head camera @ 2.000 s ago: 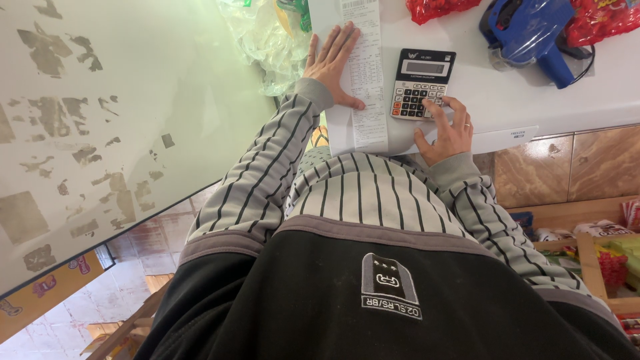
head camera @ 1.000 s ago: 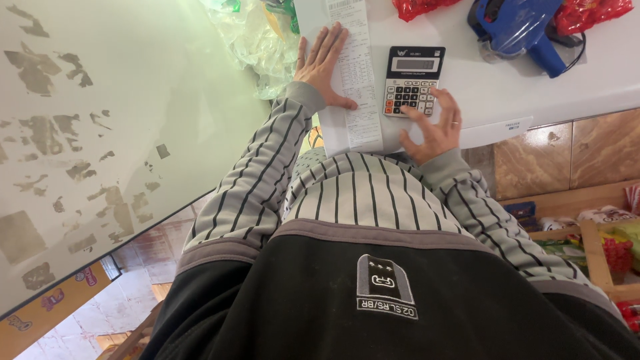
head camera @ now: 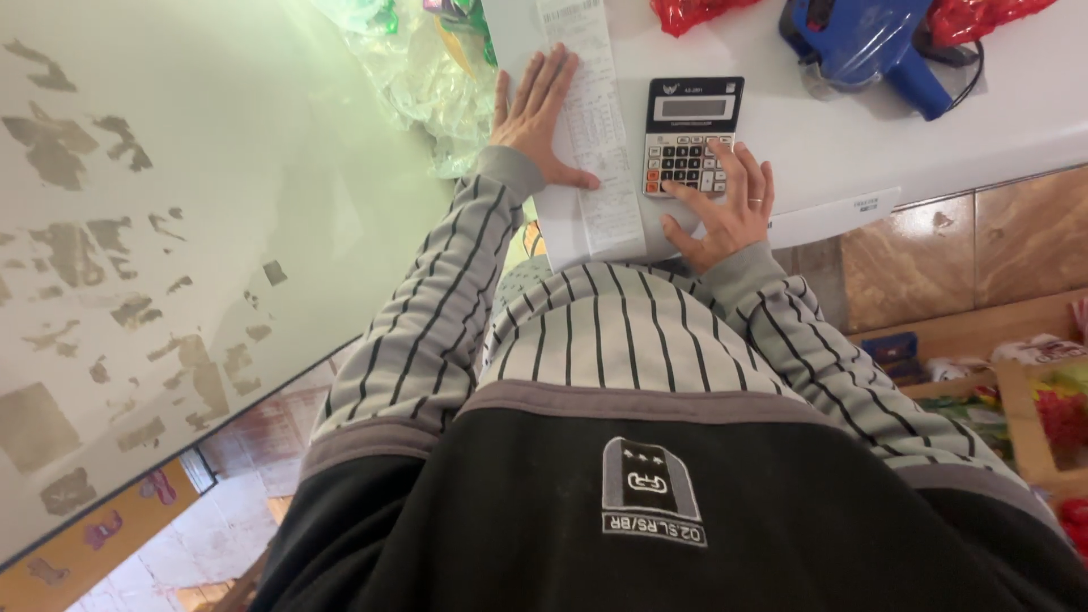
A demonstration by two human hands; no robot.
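A long printed paper receipt (head camera: 605, 127) lies flat on the white tabletop (head camera: 816, 144). My left hand (head camera: 540, 123) rests palm down with fingers spread, its thumb on the receipt's left side. Right of the receipt is a desk calculator (head camera: 693, 110) with a black upper part and dark keys. My right hand (head camera: 727, 200), with a ring on one finger, is over the calculator's lower right; its index fingertip is at the lower keys and other fingertips are near the right-hand keys. Neither hand grips anything.
A blue handheld price labeler (head camera: 875, 42) lies at upper right between red plastic packages (head camera: 701, 10) (head camera: 986, 17). Clear plastic bags (head camera: 416, 85) sit left of the receipt. A large white panel (head camera: 212, 170) with peeled patches fills the left. Wooden bins (head camera: 1016, 416) hold packaged goods at lower right.
Over the calculator, my right hand has shifted its fingers among the keys, the index finger now at the lower keys. My left hand has stayed by the receipt.
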